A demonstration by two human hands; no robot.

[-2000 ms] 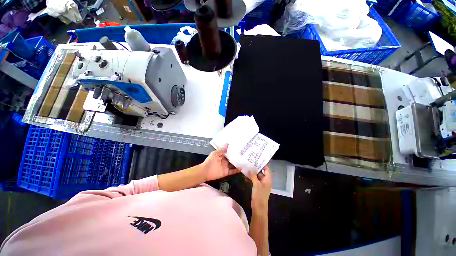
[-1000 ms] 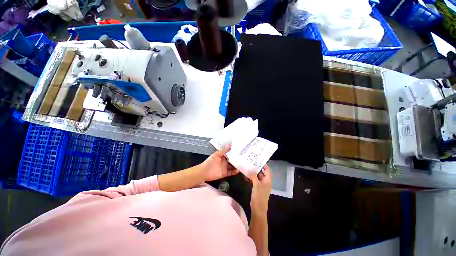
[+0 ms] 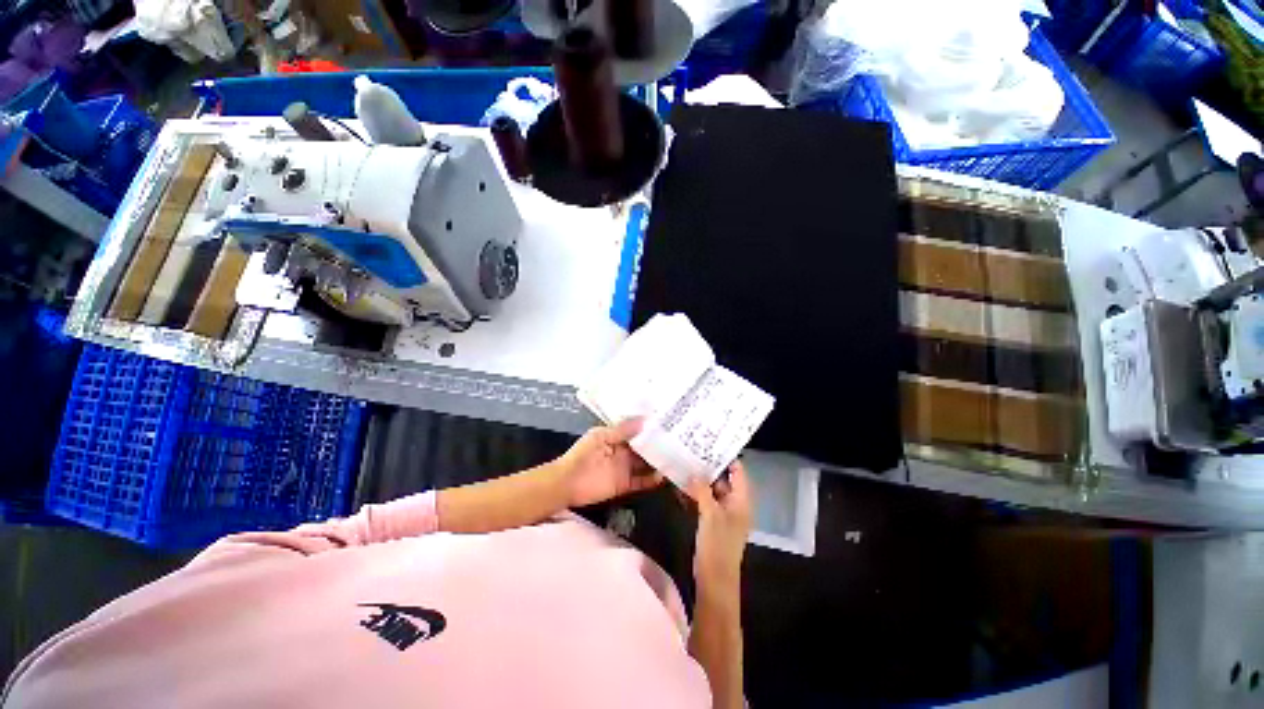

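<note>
A white booklet (image 3: 675, 402) lies open in both hands in front of me, near the table's front edge. Its right page carries printed text; the left pages look blank or too bright to read. My left hand (image 3: 607, 464) is bare and grips the booklet's lower left edge. My right hand (image 3: 722, 496) is bare and grips its lower right corner, with the thumb at the page. Some fingers of both hands are hidden under the booklet.
A white sewing machine (image 3: 361, 222) stands at the left, with dark thread cones (image 3: 588, 104) behind. A black cloth (image 3: 776, 263) and brown plaid surface (image 3: 984, 333) lie right of it. A second machine (image 3: 1178, 346) is far right. A blue crate (image 3: 208, 443) sits lower left.
The booklet's left pages have shifted slightly and lie a little flatter. Both hands keep their hold in nearly the same place.
</note>
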